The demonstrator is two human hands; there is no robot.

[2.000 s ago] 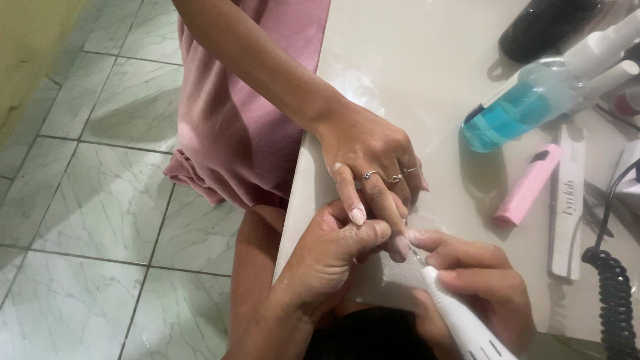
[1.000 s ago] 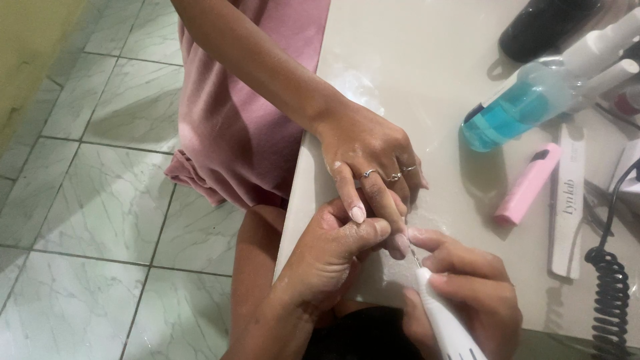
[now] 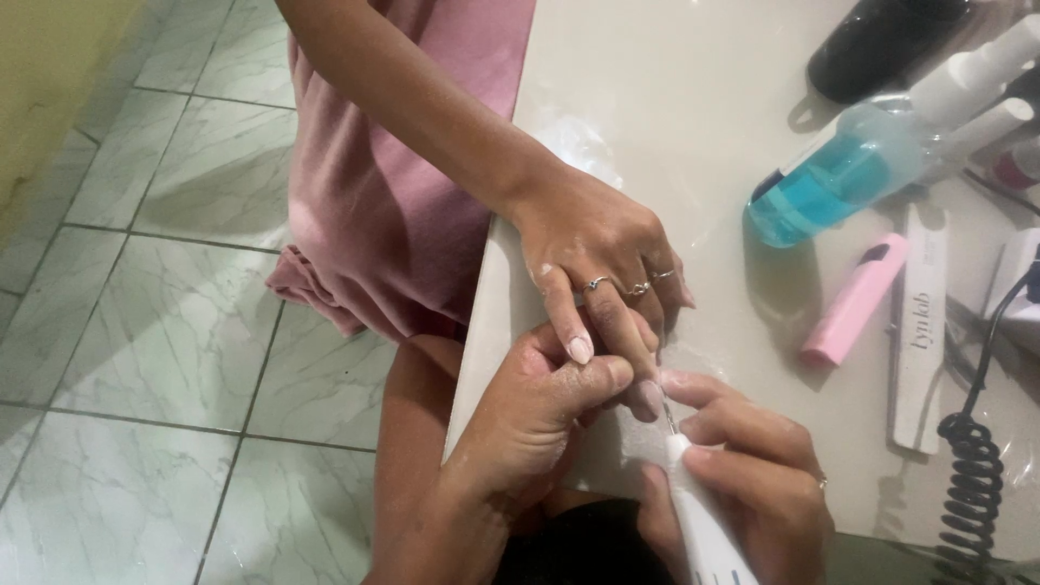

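Observation:
My left hand (image 3: pixel 528 414) grips fingers of another person's hand (image 3: pixel 601 227), which wears several thin rings and reaches in from the upper left over the table edge. White dust lies on the skin of both. In my right hand (image 3: pixel 756 463) is a white electric nail drill (image 3: pixel 703 520), held like a pen. Its thin metal bit (image 3: pixel 669 416) is at the side of one fingertip of the other person's hand; whether it touches the nail cannot be told.
On the white table (image 3: pixel 691 97), to the right, are a spray bottle of blue liquid (image 3: pixel 837 179), a black bottle (image 3: pixel 886 45), a pink tube-like object (image 3: pixel 855 301), a white nail file (image 3: pixel 920 325) and a coiled black cord (image 3: pixel 971 487). Pink cloth (image 3: pixel 366 195) covers the other person's lap.
Over these frames the drill in my right hand has swung to a steeper angle, its rear end shifting left, then slightly back right. My left hand keeps its hold.

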